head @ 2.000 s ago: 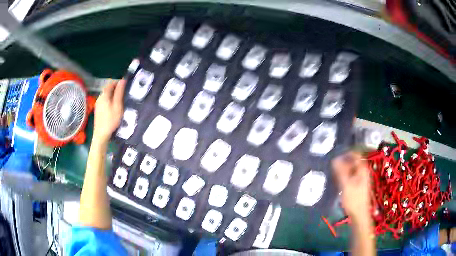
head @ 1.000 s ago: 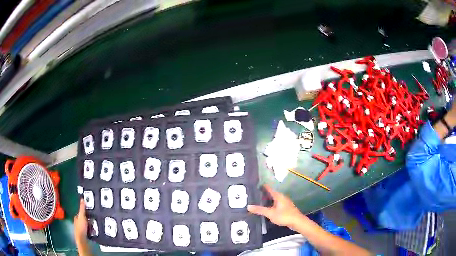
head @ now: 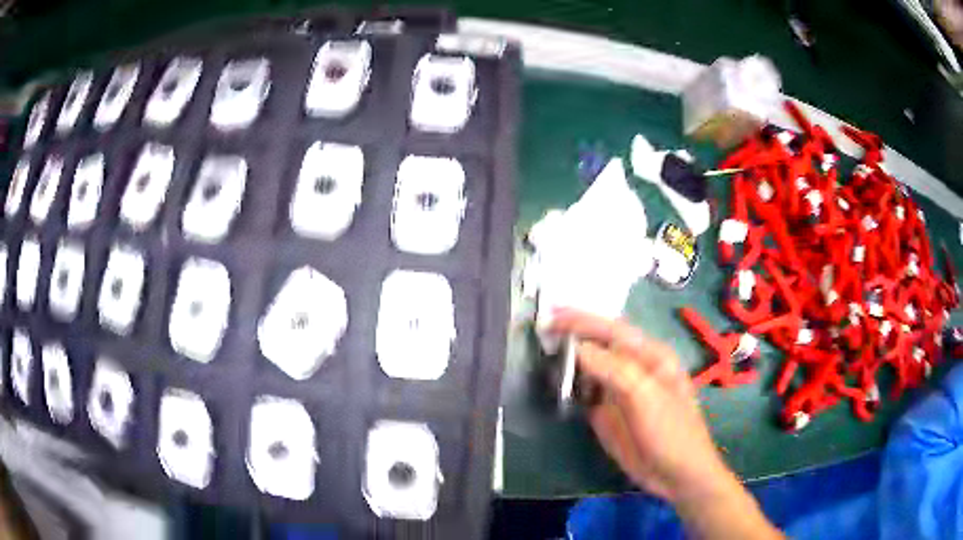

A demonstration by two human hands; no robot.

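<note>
A large black foam tray [head: 372, 251] fills the left half of the view, with a pale watch case [head: 426, 208], back up with a dark round sensor, in each visible pocket. One case in the third row sits turned at an angle. My right hand [head: 639, 406] is right of the tray, over the bench, at the near edge of the crumpled white wipes [head: 597, 248]. Its fingers seem to pinch a thin pale-edged piece [head: 568, 369]; blur hides what it is. My left hand is not in view.
A heap of red clamps [head: 834, 274] lies at the right, with a loose one nearer my hand. A small white box [head: 729, 97] stands behind. A small round yellow-labelled item [head: 676, 253] lies by the wipes. A blue sleeve [head: 929, 454] is at the lower right.
The view has moved closer to the tray's right side. My right hand has left the tray edge and moved to the wipes. My left hand and the orange fan have gone out of view.
</note>
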